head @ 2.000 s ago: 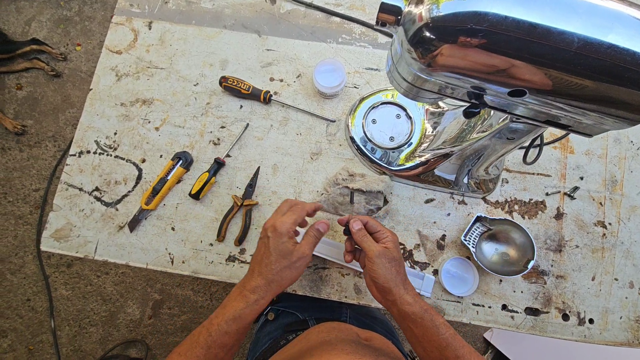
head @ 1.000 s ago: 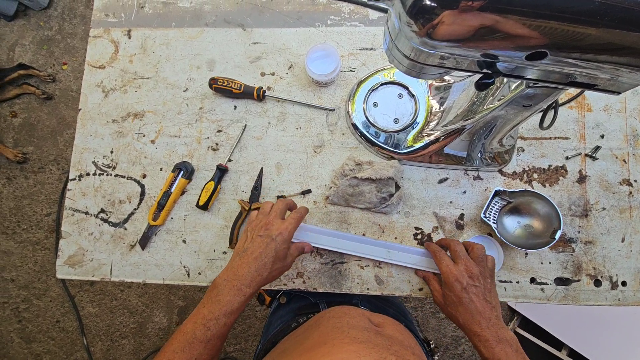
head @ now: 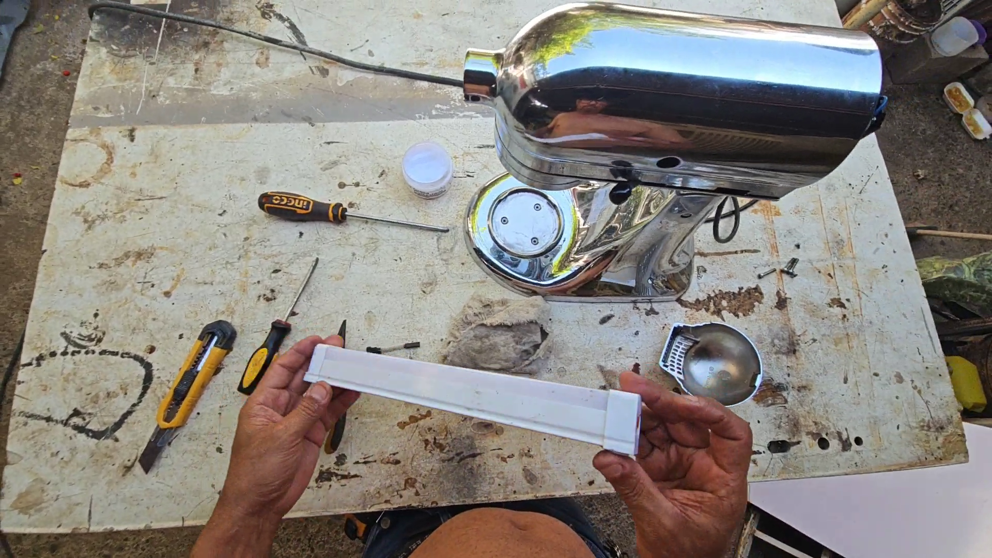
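Note:
A long white plastic bar with end caps (head: 465, 395) is held above the near edge of the table, tilted slightly down to the right. My left hand (head: 283, 422) grips its left end between thumb and fingers. At the other end, my right hand (head: 678, 453) pinches the cap. Pliers (head: 336, 435) lie partly hidden behind my left hand. Beyond the bar are a small dark metal part (head: 393, 348) and a crumpled grey rag (head: 500, 333). A chrome stand mixer (head: 682, 101) stands at the back right.
A yellow utility knife (head: 190, 380), a small screwdriver (head: 267, 353) and a larger screwdriver (head: 302, 208) lie at left. A white-lidded jar (head: 427, 169) sits near the mixer's base. At right are a metal cover (head: 717, 364) and screws (head: 787, 268). A power cable (head: 310, 53) crosses the back.
Two seconds ago my fingers were together over the bar near the table; then both hands took its ends. Now the bar is held up, its face turned toward me.

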